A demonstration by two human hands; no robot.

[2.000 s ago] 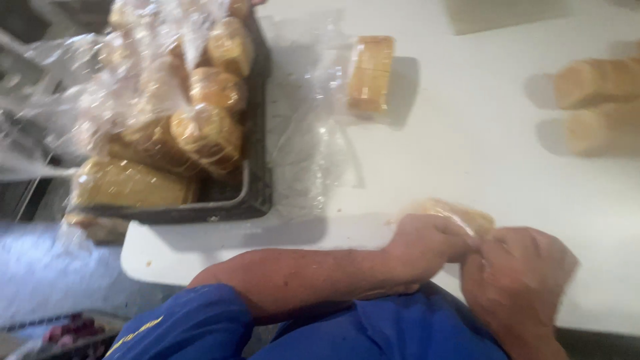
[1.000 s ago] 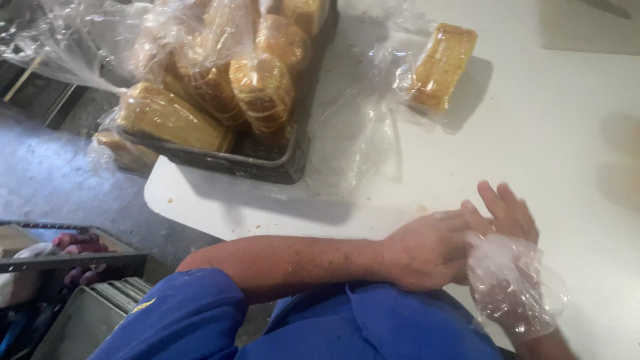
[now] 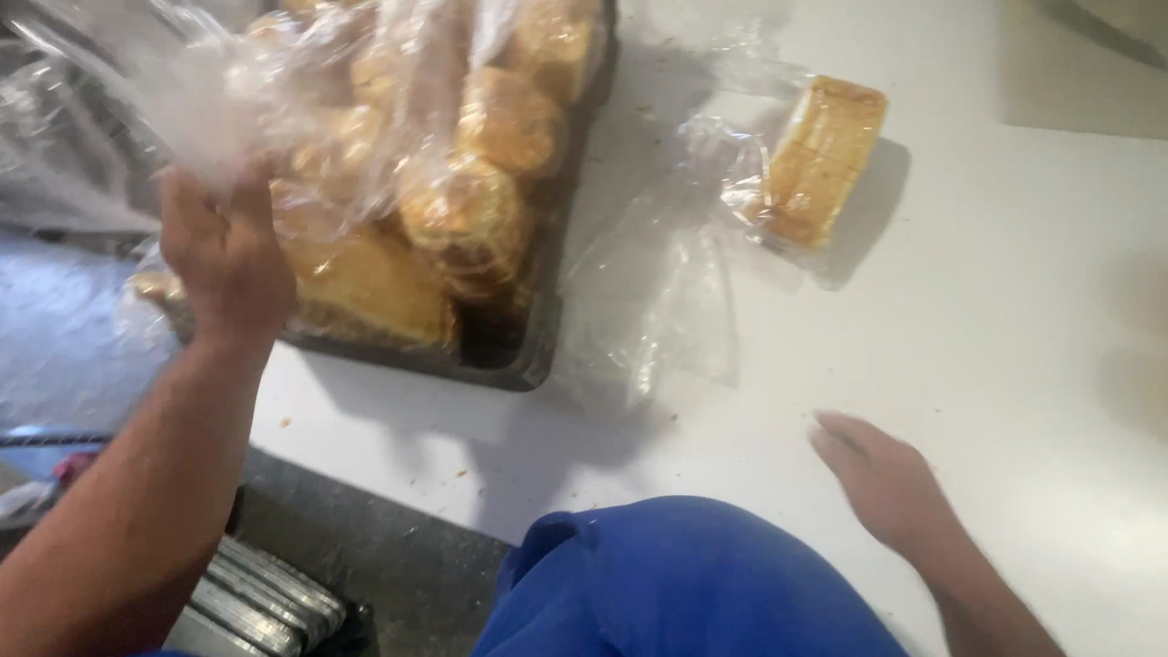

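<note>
My left hand (image 3: 228, 260) is over the near left corner of a dark plastic crate (image 3: 538, 351) filled with bagged loaves. Its fingers are at the gathered clear plastic of a bag (image 3: 210, 119); blur hides whether they grip it. A round-ended bagged loaf (image 3: 465, 214) lies near the crate's right wall. My right hand (image 3: 876, 474) is low over the white table (image 3: 776, 383), holding nothing, its fingers close together and extended. Beyond it, a sliced loaf in clear plastic (image 3: 826, 164) lies on the table, the bag's loose end (image 3: 639, 310) spreading toward the crate.
A flat greyish board or sheet (image 3: 1086, 82) lies at the far right. Crumbs dot the near table edge. Below that edge, at lower left, are stacked metal pans or trays (image 3: 265, 593) and a dark floor (image 3: 383, 538).
My hands, together near the table edge before, are now apart: the left has moved to the crate. The plastic bag around my right hand one second ago is no longer on it.
</note>
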